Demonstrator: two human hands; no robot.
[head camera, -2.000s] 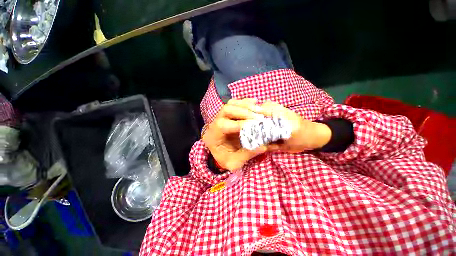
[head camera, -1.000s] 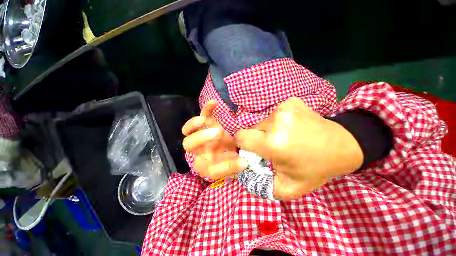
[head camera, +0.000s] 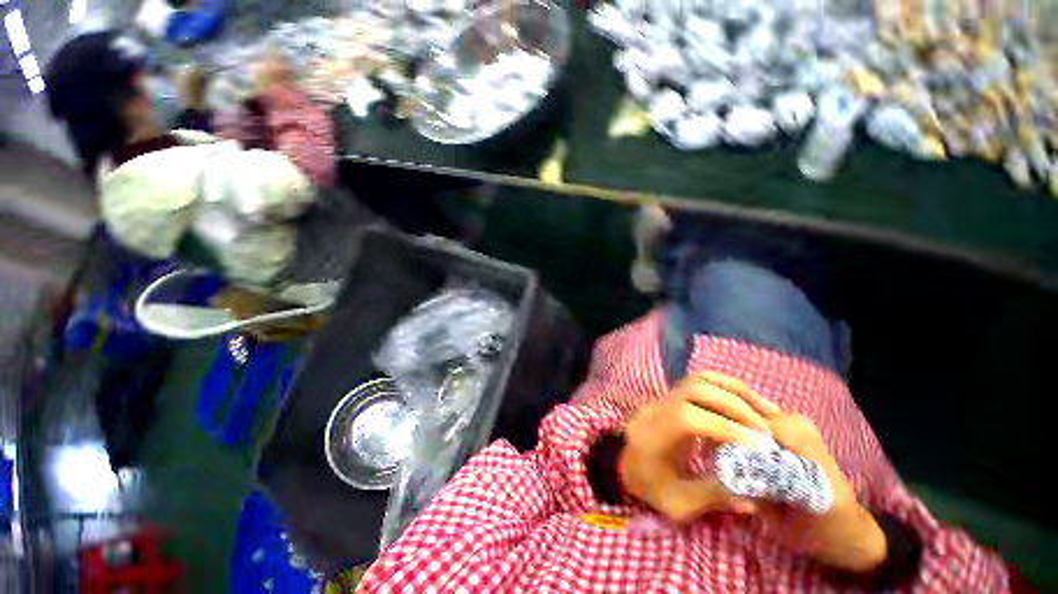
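My left hand (head camera: 687, 447) and my right hand (head camera: 830, 522) are together above my lap. Between them shows a white piece with black-grey marks (head camera: 775, 476), a short roll or wrap at the fingers of my right hand. The fingers of my left hand are curled against it. Whether a smaller piece is pinched between the fingers is hidden. The picture is somewhat blurred.
White ruffled pieces (head camera: 743, 122), tan-ended pieces (head camera: 986, 87), a translucent bottle (head camera: 831, 137) and a metal bowl (head camera: 499, 75) are on the dark bench (head camera: 719, 174). A black crate (head camera: 331, 499) holds plastic bags (head camera: 447, 337) and a round bowl (head camera: 374, 433). Another person (head camera: 209, 186) sits at left.
The view has swung so that the bench and its piles show. The hands appear lower and further right. My right hand has turned, and the marked wrap shows more fully than a second ago.
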